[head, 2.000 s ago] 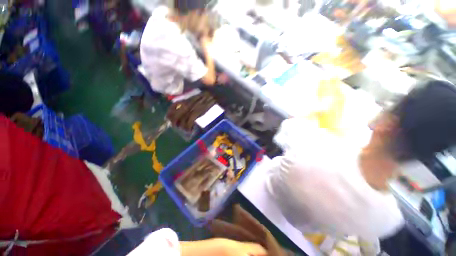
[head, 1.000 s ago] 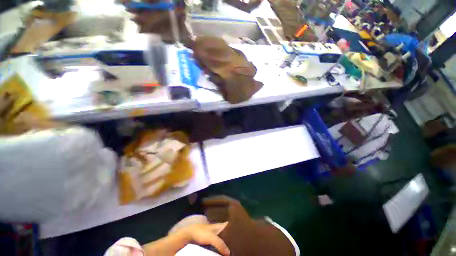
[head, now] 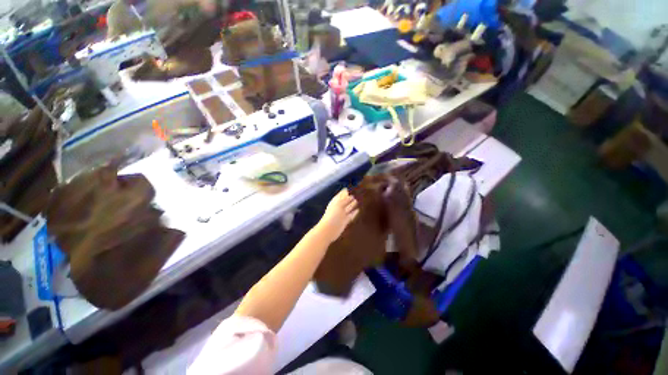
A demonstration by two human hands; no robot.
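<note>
My left hand (head: 340,214) reaches out from the bottom edge, with its fingers closed on the upper edge of a brown cloth piece (head: 348,253). The cloth hangs below the hand, over the near side of a blue crate (head: 392,294). More brown cloth (head: 432,167) and white lining with dark bands (head: 448,212) lie heaped in and over the crate. Where the held piece ends and the heap begins is hard to tell. My right hand is not in view.
A white sewing machine (head: 256,135) stands on the white table (head: 242,212), with green-handled snips (head: 272,178) by it. A brown garment piece (head: 110,227) hangs over the table's left part. White benches (head: 322,322) and a white board (head: 579,293) are nearby.
The view has swung right, from the neighbouring worker's place to the machine and crate. My left hand, with brown cloth, has moved up and forward to the crate.
</note>
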